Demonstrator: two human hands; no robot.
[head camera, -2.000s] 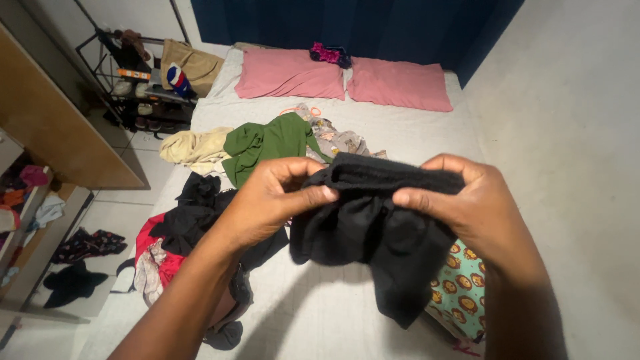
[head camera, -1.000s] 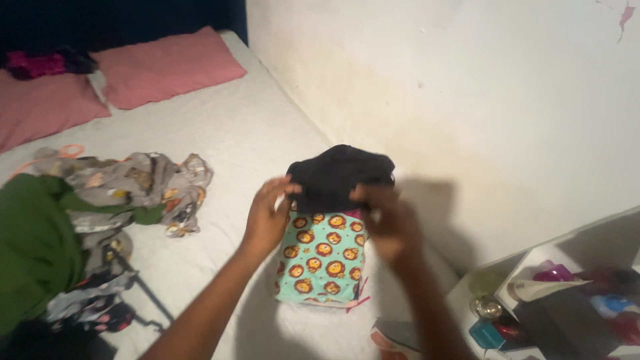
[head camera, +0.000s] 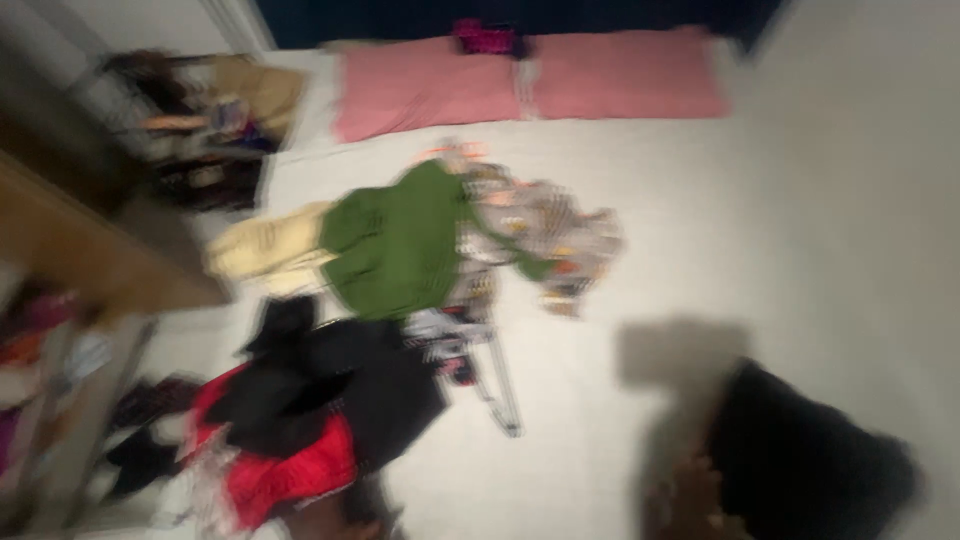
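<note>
The view is strongly blurred. At the lower right, a folded black garment (head camera: 810, 457) appears raised above the bed, with a grey shadow beside it. My left hand (head camera: 694, 487) is at its left edge, with the fingers seemingly closed on the cloth. My right hand cannot be made out. A loose pile lies at the lower left: black clothes (head camera: 367, 382) over a red garment (head camera: 300, 469). Behind it are a green garment (head camera: 397, 240), a cream cloth (head camera: 270, 247) and a grey patterned garment (head camera: 555, 217). A brown shape at the pile's lower edge is unclear.
Two pink pillows (head camera: 630, 75) lie at the head of the bed, with a magenta and dark item (head camera: 487, 37) between them. A loaded rack (head camera: 202, 127) and a wooden door or panel (head camera: 97, 232) stand left. The wall (head camera: 862, 225) bounds the right.
Two seconds ago both hands held the black garment mid-view; a second ago it was over the lion-print cloth, which is now out of sight. The view has swung back left to the clothes pile.
</note>
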